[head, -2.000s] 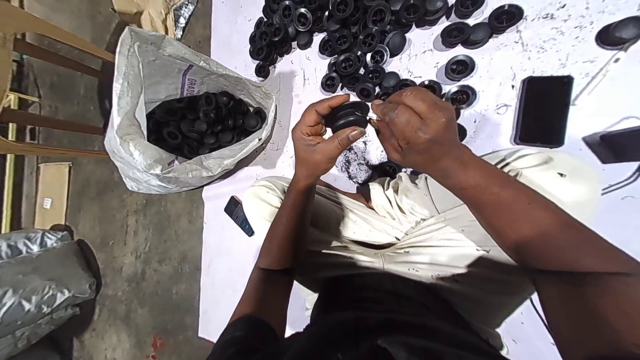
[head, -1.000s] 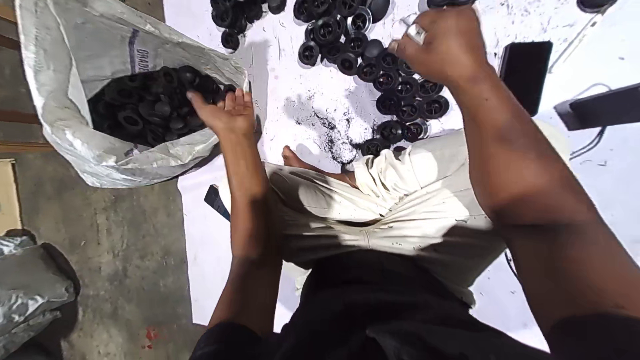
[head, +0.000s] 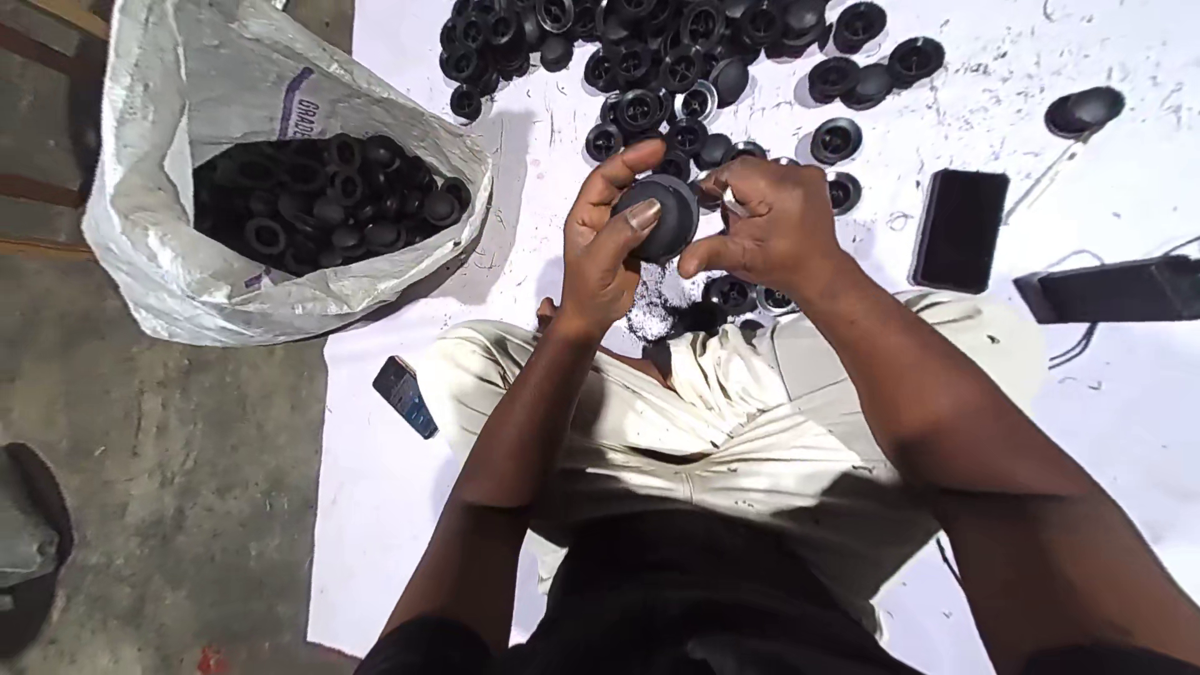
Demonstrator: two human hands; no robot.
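In the head view my left hand (head: pixel 605 244) holds a round black plastic part (head: pixel 667 220) with a domed face, the thumb pressed on it. My right hand (head: pixel 773 225) is just right of that part, fingers curled around a small whitish object (head: pixel 734 202), whose kind I cannot tell. Whether the right fingertips touch the black part is unclear. Beyond both hands lies a pile of similar round black parts (head: pixel 682 67) on a white sheet (head: pixel 553 178). A few more, such as a ribbed one (head: pixel 729 292), lie between the hands and my lap.
An open woven plastic sack (head: pixel 394 281) with black parts inside stands at the left. A phone-like black slab (head: pixel 960 230) and a dark box-shaped object (head: pixel 1120 291) with a cable lie at the right. A small phone (head: pixel 405 396) lies beside my left knee. Black shavings dot the sheet.
My left hand has moved from the sack's mouth back to the middle and now holds a black part. My right hand has come down from the pile's right side beside it.
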